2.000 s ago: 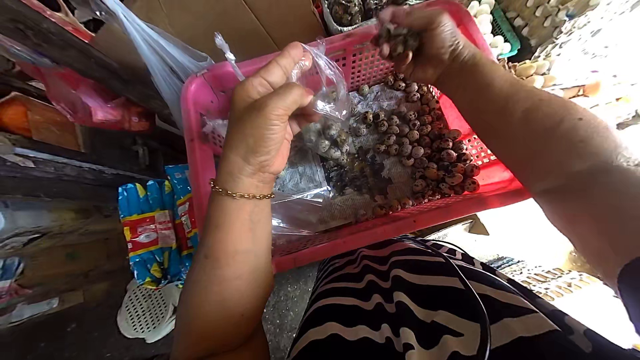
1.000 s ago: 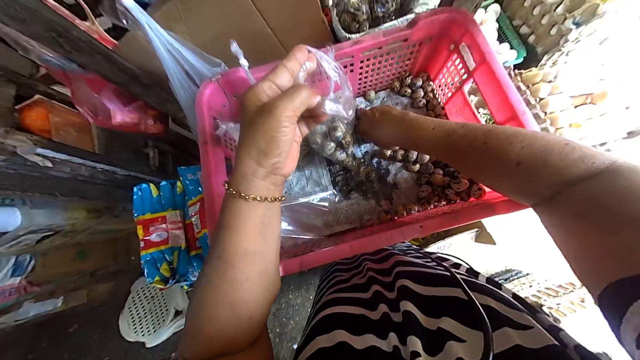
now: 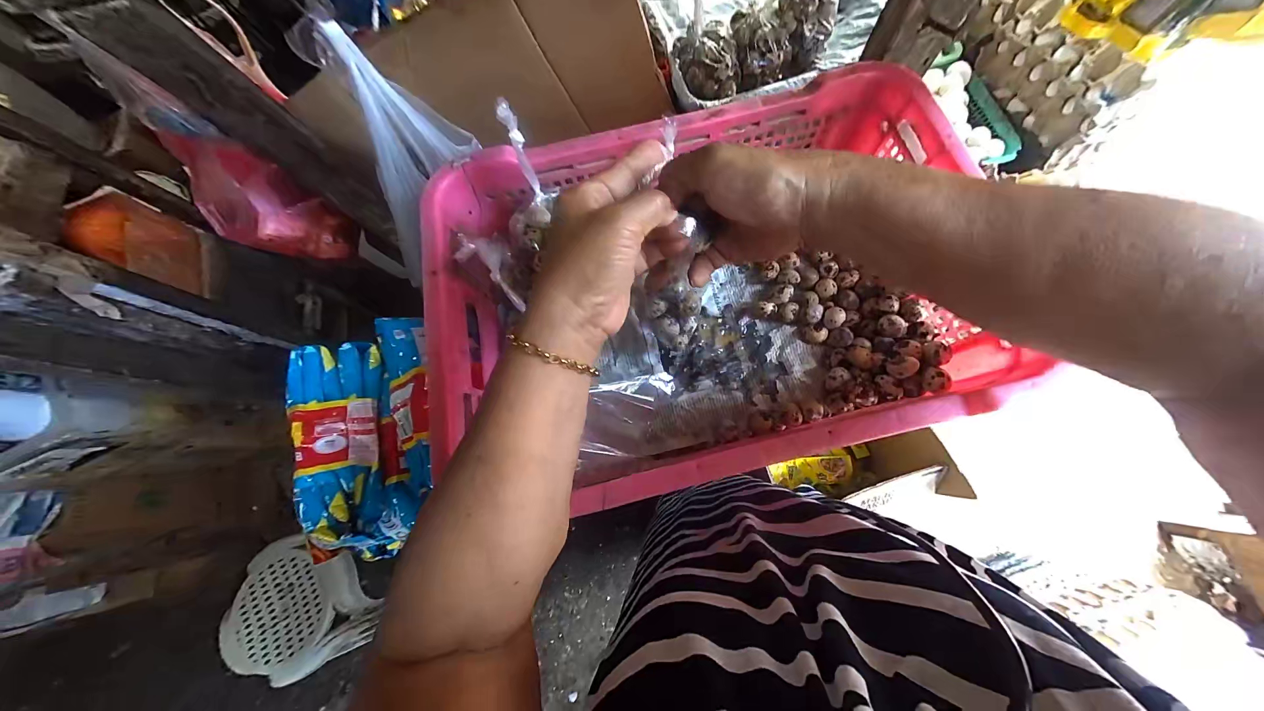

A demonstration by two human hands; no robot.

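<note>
My left hand (image 3: 607, 242) pinches the upper edge of a clear plastic bag (image 3: 681, 296) with several speckled quail eggs showing inside. My right hand (image 3: 741, 202) is at the mouth of this bag, touching or nearly touching the left fingers; dark eggs show partly beneath its curled fingers. Below both hands, a pink plastic crate (image 3: 632, 486) holds loose quail eggs (image 3: 859, 331) heaped at its right side over a pale, crumpled lining. Flat clear plastic (image 3: 617, 415) lies in the crate's left part. A knotted bag of eggs (image 3: 533, 227) sits behind my left hand.
Blue packets (image 3: 336, 444) hang or stand left of the crate, above a white perforated plastic chair (image 3: 281, 607). Behind the crate are a cardboard box (image 3: 484, 64) and bagged dark items (image 3: 760, 44). A green basket of white eggs (image 3: 987, 123) stands at the back right, near egg trays (image 3: 1027, 59).
My right hand went from above the crate's right side down into the loose eggs, then left to the bag mouth. My left hand has kept its hold on the bag.
</note>
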